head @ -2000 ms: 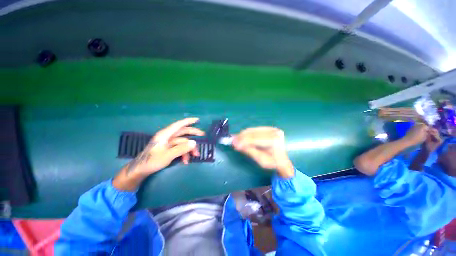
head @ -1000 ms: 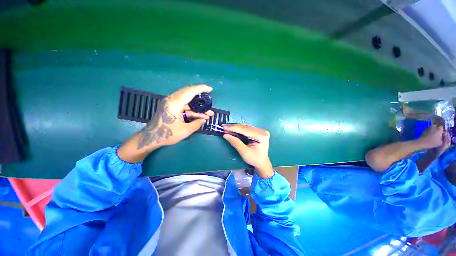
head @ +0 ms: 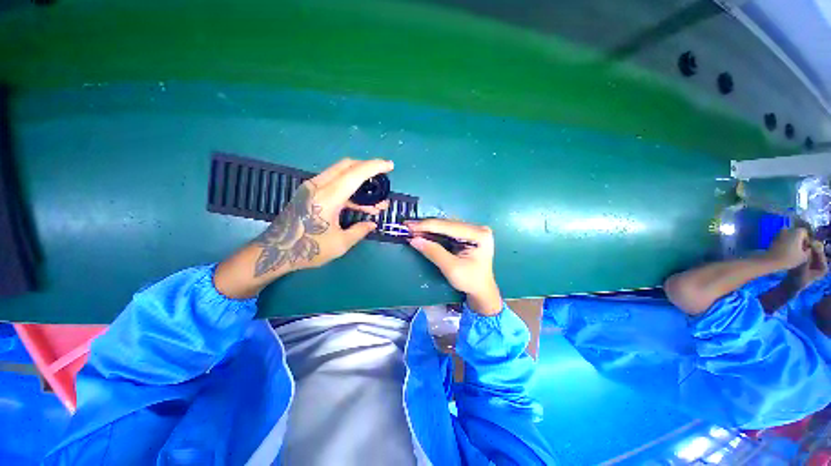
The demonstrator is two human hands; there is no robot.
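A long black slotted tray [head: 260, 188] lies on the green bench under my hands. My left hand [head: 326, 214] holds a round black housing [head: 371, 189] between thumb and fingers over the tray's right part. My right hand [head: 463, 257] holds tweezers [head: 444, 240] like a pen, with the bright forked tips pointing left, just below the housing at the tray's right end. Whether the tips hold a small part is too small to tell.
Dark slabs [head: 18, 200] lie at the far left of the bench [head: 565, 196]. Several black round units [head: 687, 63] stand on the dark band at the far right. Another person's arm [head: 729, 276] is at the right. A red-pink bin [head: 56, 350] is below the bench edge at left.
Two seconds ago my left hand had no housing clearly in it; it now holds one. Since one second ago the housing has tilted slightly and the tweezers stay near it.
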